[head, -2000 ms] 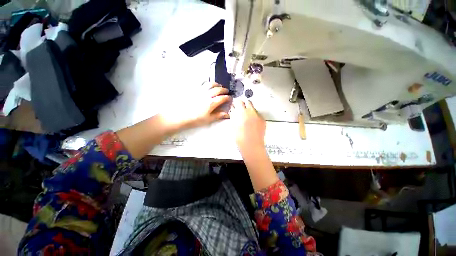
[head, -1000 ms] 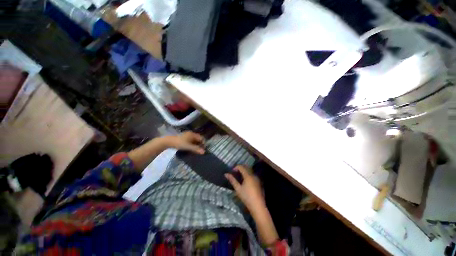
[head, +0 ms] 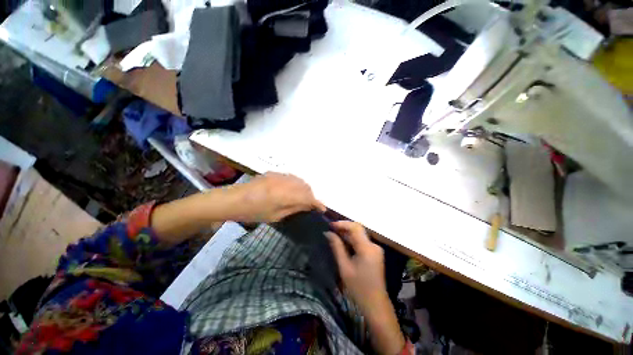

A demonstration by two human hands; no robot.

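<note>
A dark fabric strip (head: 305, 239) lies over the lap by the table's front edge. My left hand (head: 281, 196) holds its upper end, fingers bent over it. My right hand (head: 357, 260) grips its right side between thumb and fingers. The strip's lower part hangs down over the checked cloth on the lap. Another black piece (head: 411, 114) lies beside the needle area of the sewing machine (head: 541, 90), with no hand on it.
Grey cut pieces (head: 208, 66) and black layers lie stacked on the table's left part. A yellow-handled tool (head: 493, 232) and a cardboard piece (head: 531, 186) lie under the machine arm. The white table's front edge (head: 416, 258) runs diagonally. A white-rimmed tub is below left.
My hands left the needle area and took hold of the strip on the lap. Since the last earlier frame, they have moved closer together and up towards the table edge. The view has turned.
</note>
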